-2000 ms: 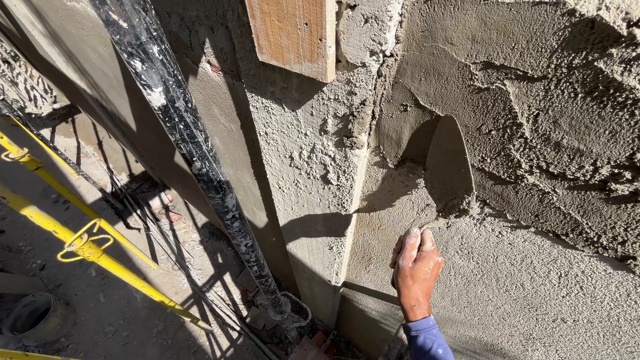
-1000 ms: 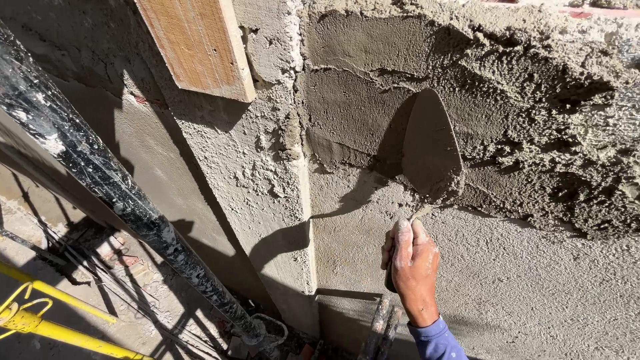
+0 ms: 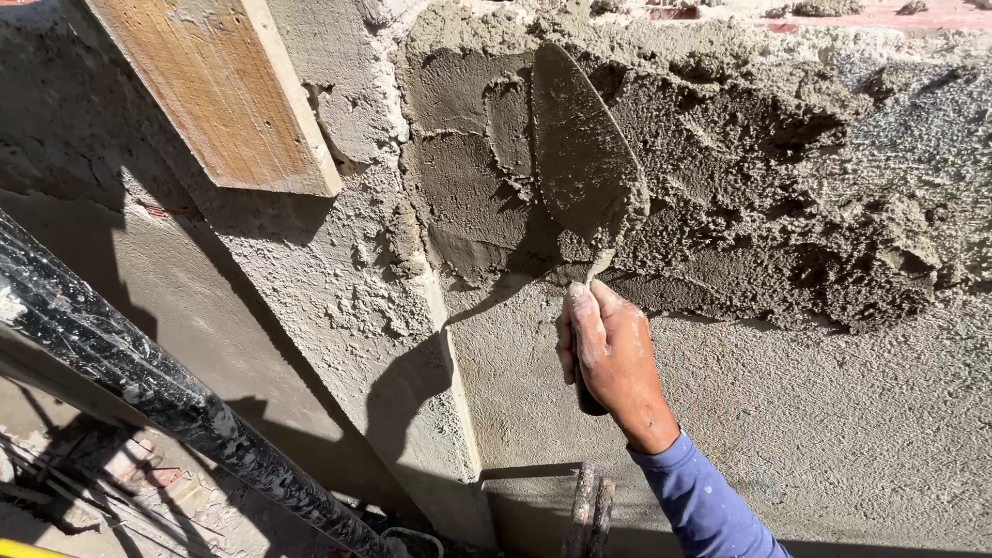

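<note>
My right hand (image 3: 612, 349), spotted with mortar and in a blue sleeve, grips the dark handle of a pointed mason's trowel (image 3: 581, 147). Its mortar-coated blade points up and lies at or very near the wet mortar (image 3: 473, 178) on the upper wall. That mortar is smoother left of the blade and rough and lumpy to the right. Below it runs drier, grainy plaster (image 3: 775, 418). Left of the trowel, a plastered vertical edge (image 3: 457, 403) borders a projecting strip of wall. My left hand is not in view.
A wooden board (image 3: 217, 93) hangs at the upper left. A black, mortar-spattered metal pole (image 3: 155, 372) slants across the lower left. Two short metal bars (image 3: 581, 511) stand near the bottom centre. Rubble and thin rods (image 3: 101, 488) lie on the ground, with part of a yellow pole (image 3: 27, 550).
My right hand has moved the trowel up the wall from the lower border of the wet mortar. The view has shifted right, leaving most of the yellow metalwork out of sight.
</note>
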